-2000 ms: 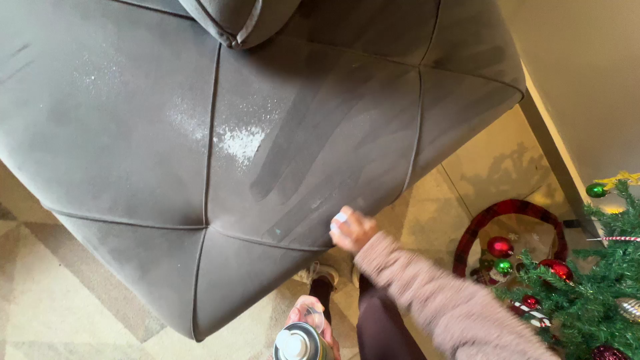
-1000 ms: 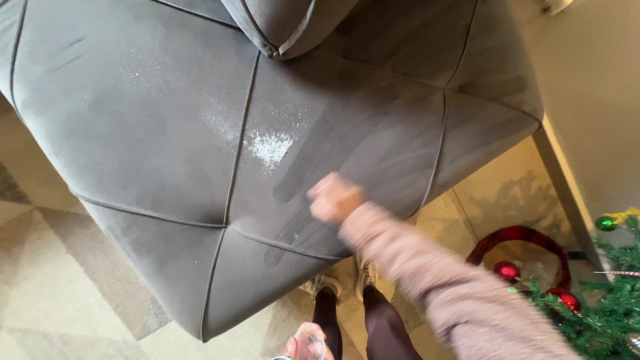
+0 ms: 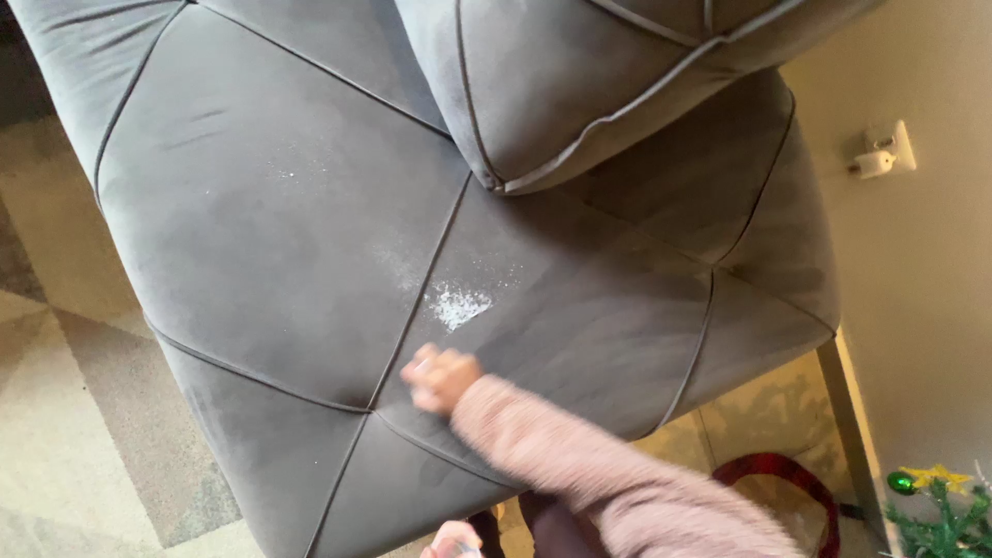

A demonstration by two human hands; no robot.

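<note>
A patch of white powder (image 3: 459,307) lies on the grey velvet seat (image 3: 279,256), just right of a piped seam, with fainter specks to the upper left. Below the patch is my right hand (image 3: 440,380), blurred and curled, at the end of a pink fuzzy sleeve; whether anything is inside its fingers cannot be told. My left hand (image 3: 453,540) shows only partly at the bottom edge, its fingers around a clear object that is mostly cut off.
A grey cushion (image 3: 589,85) with piping rests at the top of the seat. At right are a wall outlet with a white plug (image 3: 876,163), a red band (image 3: 814,480) on the floor and a small Christmas tree (image 3: 942,511). Patterned flooring (image 3: 116,387) shows at left.
My right hand has moved from the seat's front edge inward, over the seat near the powder. The can seen by my left hand two seconds ago is out of view. The view has shifted.
</note>
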